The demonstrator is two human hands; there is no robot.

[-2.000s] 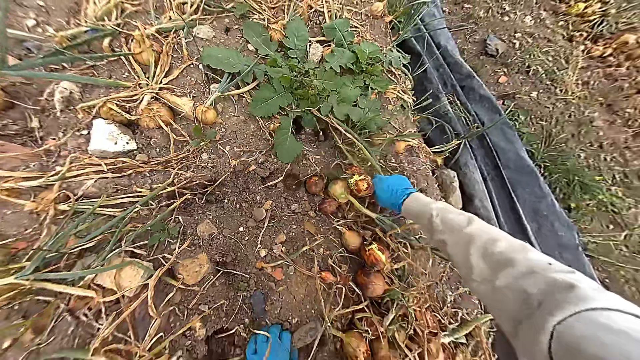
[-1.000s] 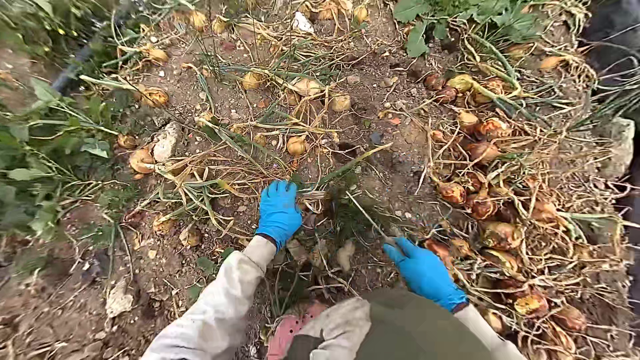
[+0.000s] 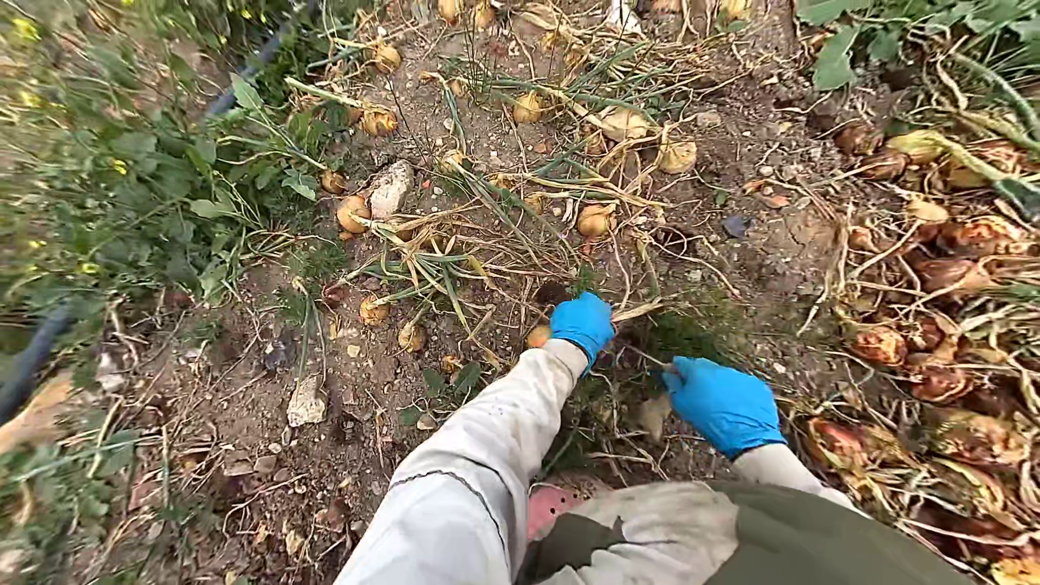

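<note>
My left hand (image 3: 582,325), in a blue glove, is closed around dry stalks close to the soil; what lies inside its fingers is hidden. An onion bulb (image 3: 539,335) sits just left of it. My right hand (image 3: 723,405), also gloved in blue, is to the right and lower, with thumb and fingers closed on a thin stalk (image 3: 642,354) that runs toward my left hand. Feathery green weeds (image 3: 691,333) are above my right hand. Farther up, an onion (image 3: 595,220) lies among dried leaves and green onion tops (image 3: 443,272).
Many onions (image 3: 942,382) with dry stalks are heaped along the right. Stones (image 3: 390,188) and scattered onions (image 3: 353,213) lie to the left. Leafy weeds (image 3: 154,187) and a dark hose (image 3: 36,357) border the left side. A pink shoe (image 3: 549,508) is below my hands.
My left hand has moved right, closer to my right hand, since one second ago. Two seconds ago my right hand was at the onion row. The view has shifted left since then.
</note>
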